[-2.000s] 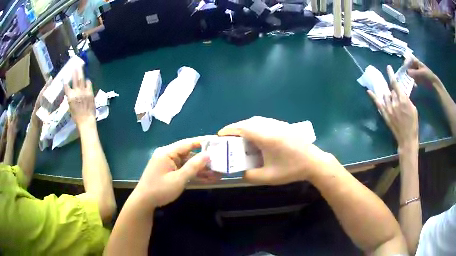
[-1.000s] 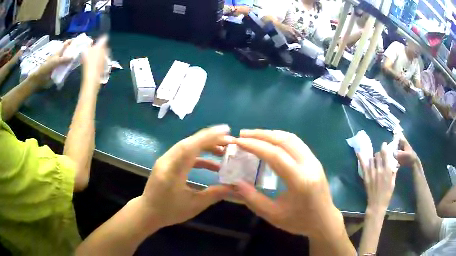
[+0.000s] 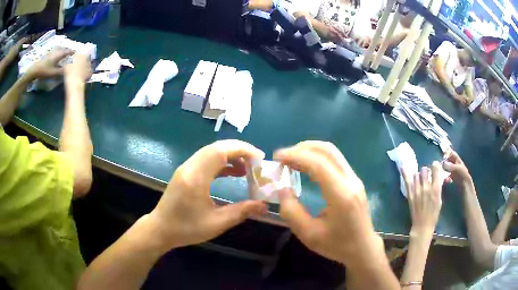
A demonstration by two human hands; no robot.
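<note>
A white carton (image 3: 271, 182) is held end-on in front of me at the table's near edge; its near end looks open, with white and yellowish bits inside. My left hand (image 3: 221, 184) grips its left side with fingers and thumb. My right hand (image 3: 309, 184) grips its right side. Most of the carton's length is hidden behind my right fingers. On the table ahead lie a closed white carton (image 3: 199, 86), a second carton with an open end (image 3: 220, 93) and a white wrapped bundle (image 3: 241, 101) beside it. Another white bundle (image 3: 155, 82) lies further left.
A person in yellow-green at left handles white cartons (image 3: 42, 54) near crumpled white wrapping (image 3: 111, 68). At right, another person's hands (image 3: 425, 195) hold a white bundle. Cream posts (image 3: 400, 65) and a paper pile (image 3: 423, 110) stand beyond. A black bin (image 3: 164, 16) is at the far side.
The held carton's end now shows open, where it looked closed before. A white bundle now lies left of the cartons. The view has turned right since the earliest frame.
</note>
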